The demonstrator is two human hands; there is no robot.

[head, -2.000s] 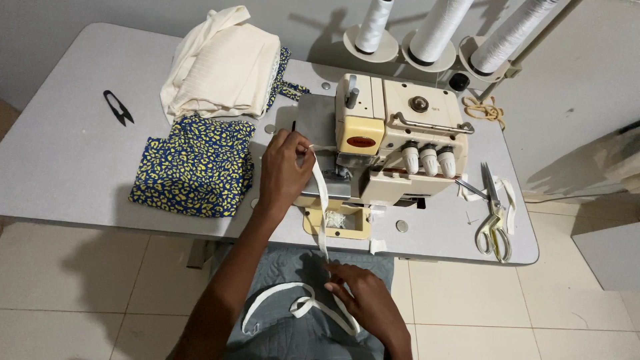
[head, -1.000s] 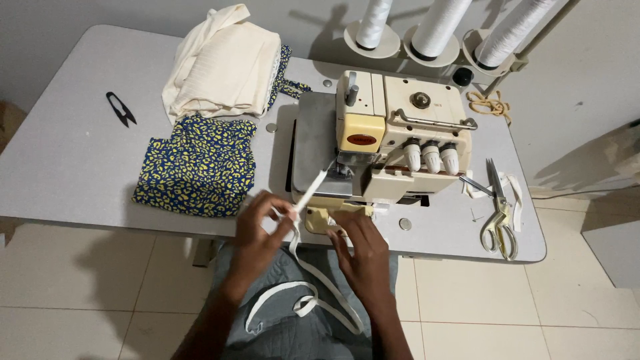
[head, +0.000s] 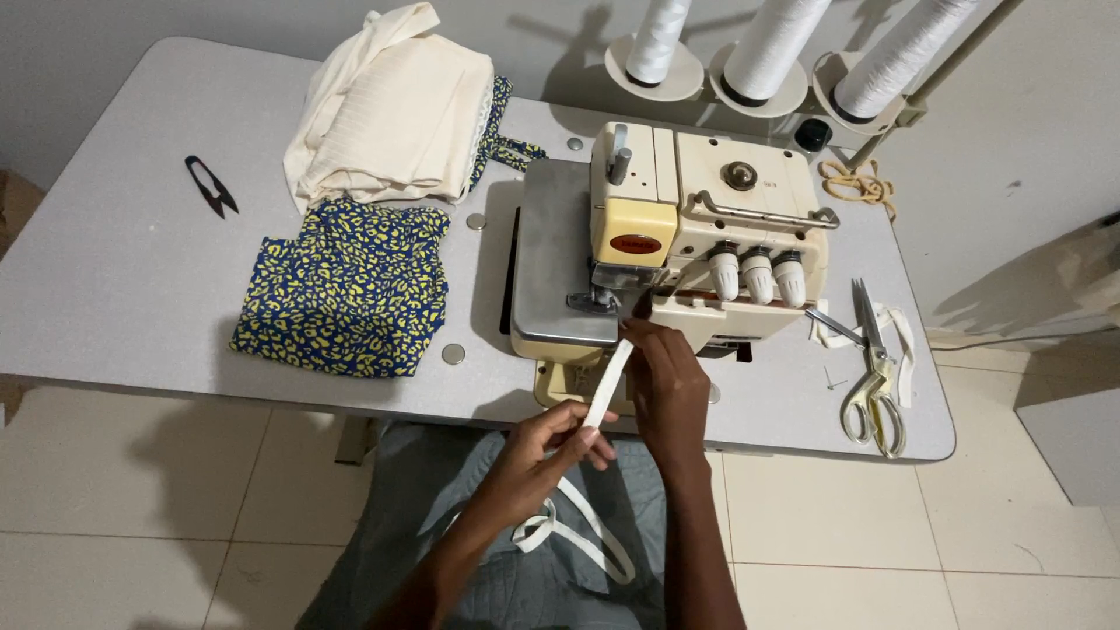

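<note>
A narrow white fabric strip (head: 608, 385) stretches between my two hands in front of the overlock sewing machine (head: 744, 201). My left hand (head: 560, 446) pinches it lower down, between thumb and fingers. At the strip's upper end, my right hand (head: 667, 372) holds it close to the presser foot (head: 595, 303); those fingertips are partly hidden. The rest of the strip hangs and lies looped on the grey cloth (head: 420, 507) over my lap.
Left of the machine lie a blue-and-yellow printed fabric (head: 350, 293), cream fabric (head: 402, 114) and black thread snips (head: 211, 186). Scissors (head: 873, 376), tweezers (head: 836, 327) and white scraps (head: 904, 350) are at the right. Thread cones (head: 774, 44) stand behind. Metal discs (head: 453, 354) dot the table (head: 105, 262).
My left hand has come down from beside the machine bed to the table's front edge. My right hand has risen from my lap to near the presser foot, bringing the strip's end there.
</note>
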